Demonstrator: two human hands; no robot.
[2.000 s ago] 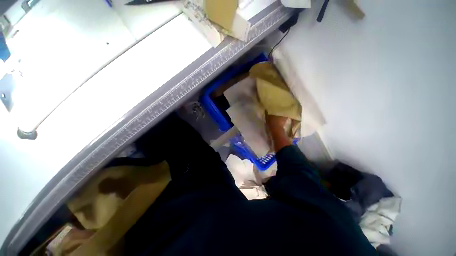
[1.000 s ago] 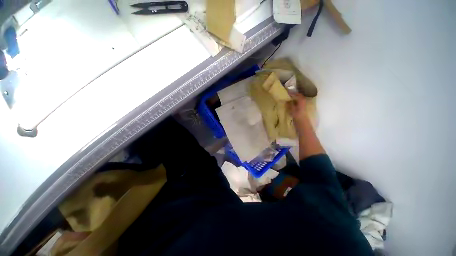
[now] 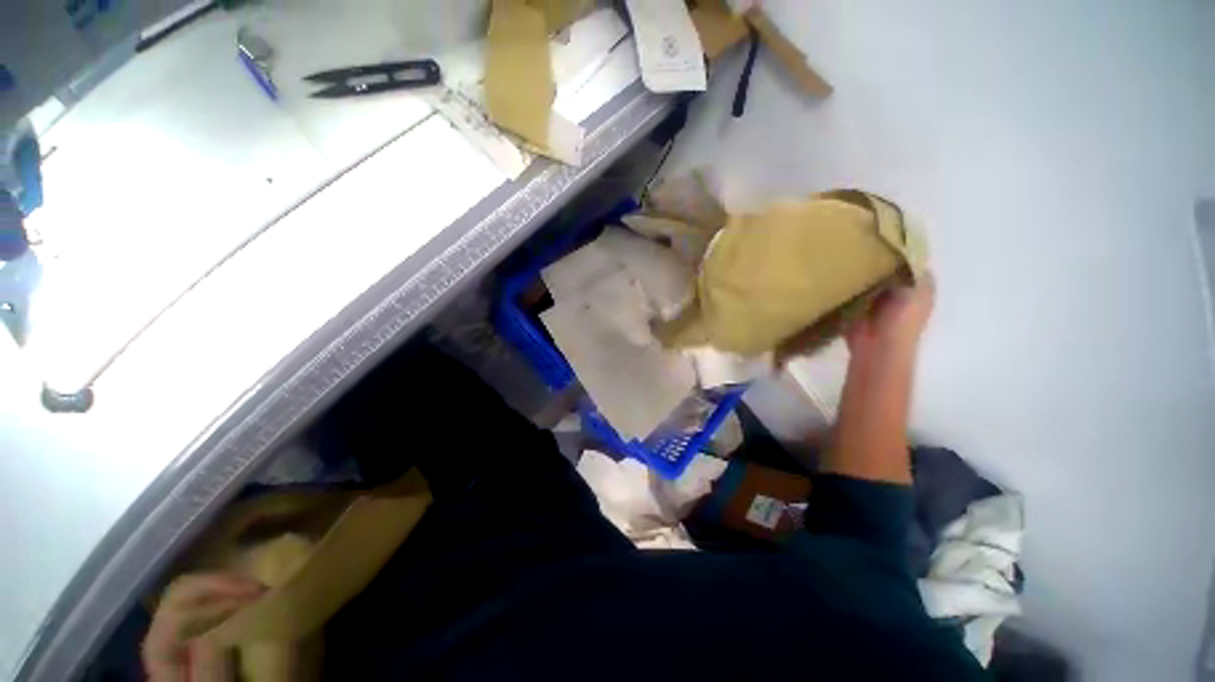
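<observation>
My right hand [image 3: 890,324] grips a folded tan cloth piece [image 3: 800,273] and holds it above the right side of the blue plastic basket [image 3: 673,456]. My left hand [image 3: 200,620], blurred at the lower left, is on another tan cloth [image 3: 340,553] lying at my lap below the table edge; its fingers are bent over the cloth. Pale flat pieces [image 3: 613,340] lie in the basket.
The white table [image 3: 187,253] has a ruler-marked front edge. Black thread snips [image 3: 376,79], tan pieces [image 3: 520,73] and a white tag [image 3: 666,47] lie on it. A pale wall [image 3: 1066,267] stands right. Crumpled cloth [image 3: 977,560] lies low right.
My right hand has lifted the tan cloth up and right from the basket. My left hand has come into clear view on the cloth at the lower left. The view has shifted slightly.
</observation>
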